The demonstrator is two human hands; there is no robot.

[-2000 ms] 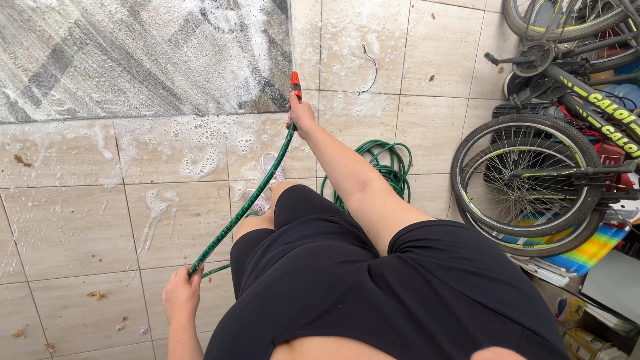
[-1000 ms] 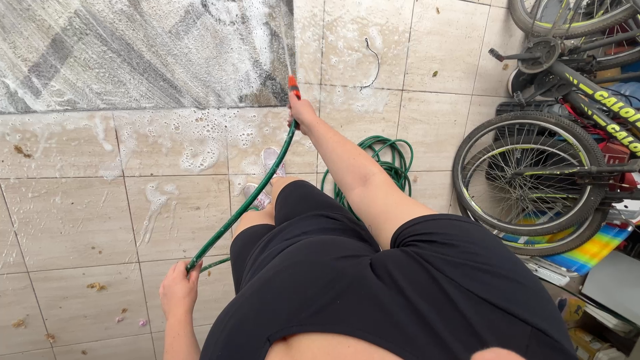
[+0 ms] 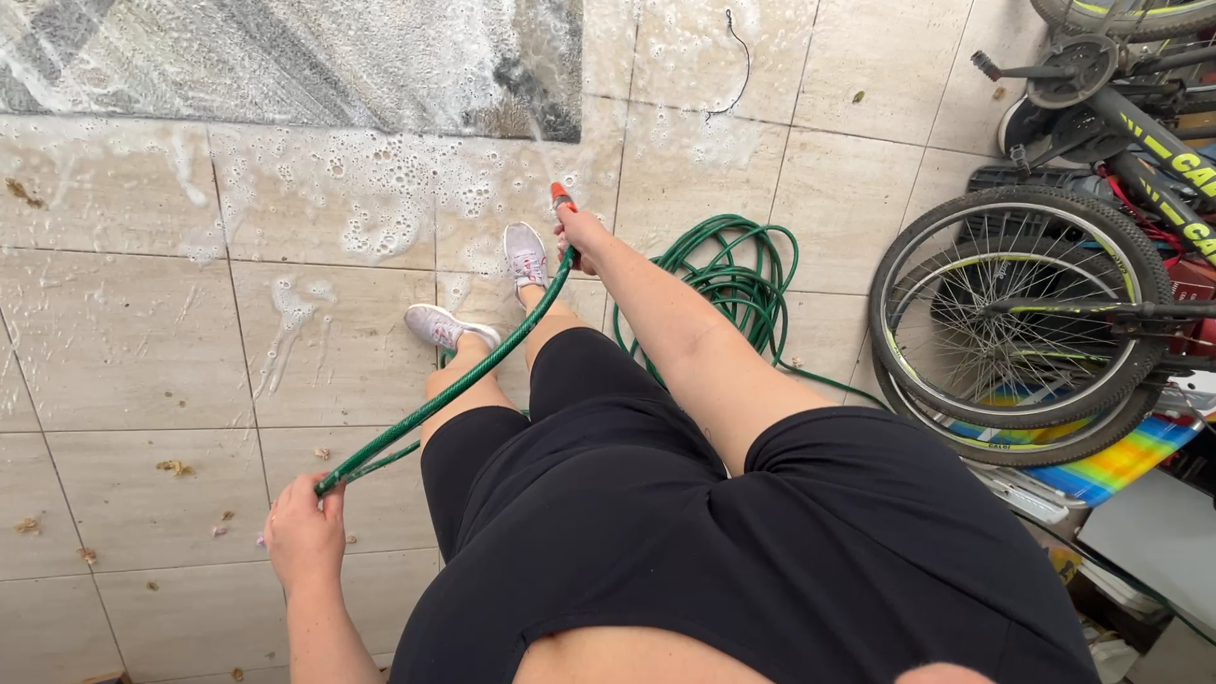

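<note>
My right hand (image 3: 581,237) grips an orange hose nozzle (image 3: 561,196) where it joins a green garden hose (image 3: 456,385). A thin spray of water leaves the nozzle toward the near right corner of a grey patterned rug (image 3: 313,66), which is wet and foamy. Lower left, my left hand (image 3: 306,532) pinches the same hose where it bends back; part of the fingers is hidden. More of the hose lies in a loose coil (image 3: 727,275) on the tiles, partly behind my right arm.
Soap suds (image 3: 380,218) spread over the floor tiles beside the rug. Bicycles (image 3: 1016,309) stand at the right, near boxes and a rainbow-coloured item (image 3: 1111,461). A dark cord (image 3: 744,66) lies on the tiles right of the rug. Dry leaves (image 3: 176,467) dot the floor at the left.
Water from the nozzle, not plain two seconds ago, shows one second ago and now. The nozzle has dropped a little away from the rug and now points up and left.
</note>
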